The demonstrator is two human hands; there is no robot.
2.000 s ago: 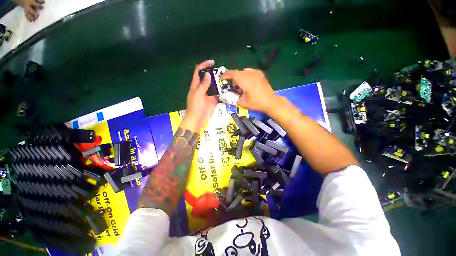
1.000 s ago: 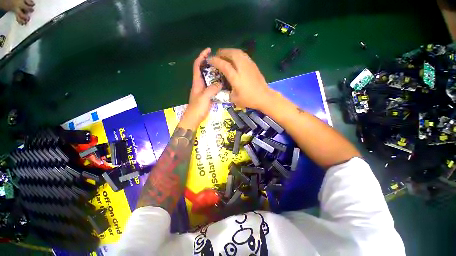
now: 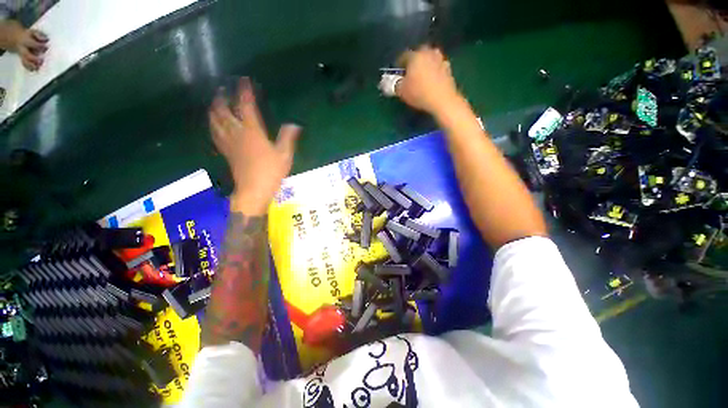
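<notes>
My left hand is over the green surface, fingers spread, with nothing seen in it; its fingertips are blurred. My right hand is further forward on the green surface, fingers bent down. A small white piece shows at its thumb side; whether it is held or worn is unclear. The fingers hide what lies under them. Loose black case parts lie in a pile on the blue and yellow printed carton sheet near my body.
Neatly stacked black case parts stand at left. Circuit boards with dark leads are heaped at right. A red item lies near my body. Another person's hand is at the white bench, top left.
My hands have parted. The unit they held together is no longer seen in them. My left hand moved left and opened; my right hand moved forward and right, near where a loose board lay.
</notes>
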